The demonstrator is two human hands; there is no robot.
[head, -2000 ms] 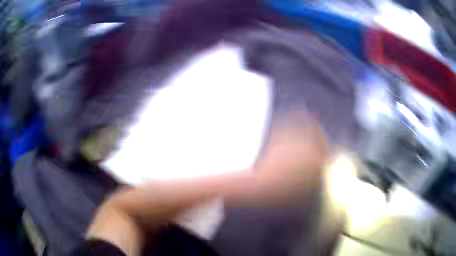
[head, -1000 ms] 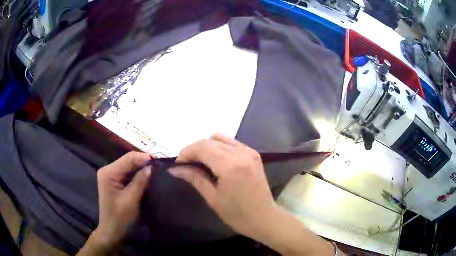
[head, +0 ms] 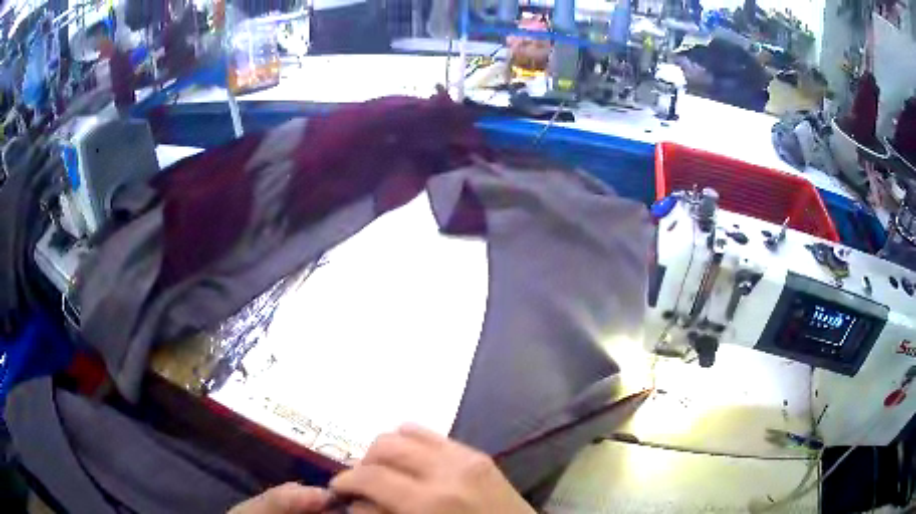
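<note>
A grey garment panel (head: 552, 291) lies on the white table and reaches the lit needle area of the sewing machine (head: 773, 311). A dark maroon seam edge (head: 562, 430) runs from the needle area towards my hands. My right hand (head: 437, 480) is at the bottom middle with fingers bent down on the cloth edge. My left hand (head: 284, 499) is at the bottom edge, mostly cut off, its fingertips at the same edge beside the right hand. The pinched cloth is largely hidden by the fingers.
Maroon and grey cloth (head: 321, 166) is heaped across the table's back left. A red plastic basket (head: 743, 191) stands behind the machine head. Snips (head: 793, 439) and a pale cord (head: 793, 494) lie on the machine bed. Another machine (head: 110, 166) stands at the far left.
The view has tilted up, so both hands now sit at the bottom edge and more of the room shows. Both hands stay at the cloth edge. Two seconds ago the view was blurred, with crossed arms.
</note>
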